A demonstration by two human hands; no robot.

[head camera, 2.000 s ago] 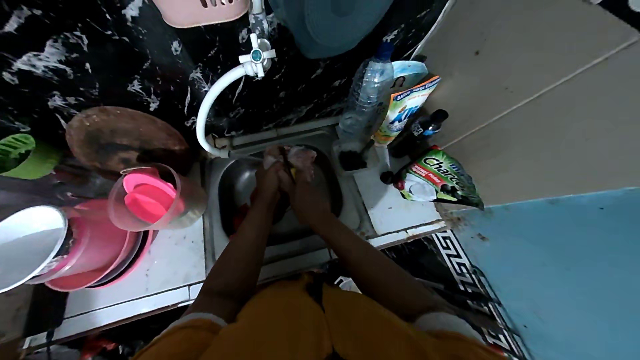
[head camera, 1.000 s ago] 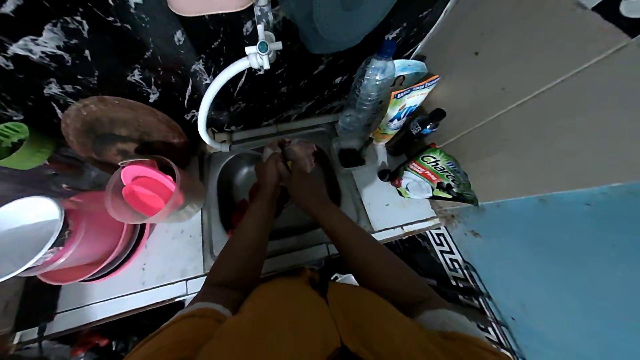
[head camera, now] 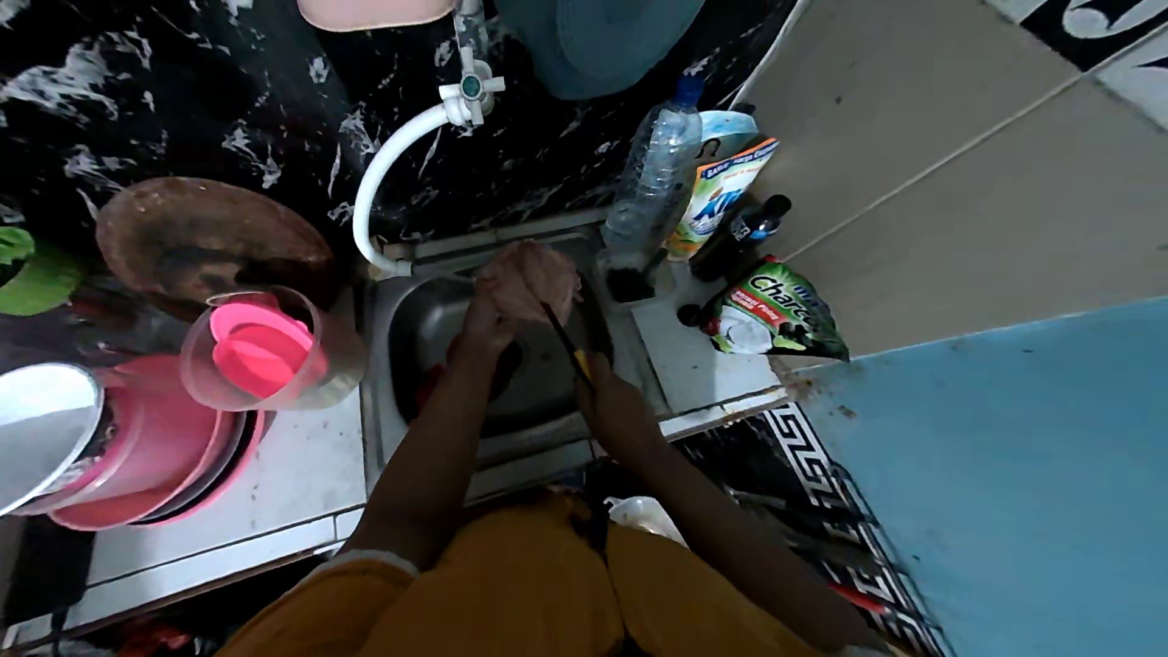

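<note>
Over the metal sink basin (head camera: 547, 392), my left hand (head camera: 486, 319) grips a pale pink piece of raw meat (head camera: 527, 278), possibly poultry. My right hand (head camera: 616, 406) is closed on the yellow and black handle of a knife (head camera: 568, 339). The dark blade points up and left, its tip at the lower edge of the meat; whether it touches cannot be told. Something red (head camera: 427, 388) lies low in the basin, partly hidden behind my left forearm.
A white curved faucet (head camera: 383, 173) rises behind the sink. Left stand a clear container (head camera: 342, 365) with pink cups, stacked pink basins (head camera: 173, 438) and a round brown board (head camera: 214, 237). Right are a plastic bottle (head camera: 652, 173), a dark bottle (head camera: 739, 237) and a green pouch (head camera: 780, 310).
My hands, close together earlier, are now apart. The right hand has moved down and right with the knife, which now shows plainly; the left still holds the meat.
</note>
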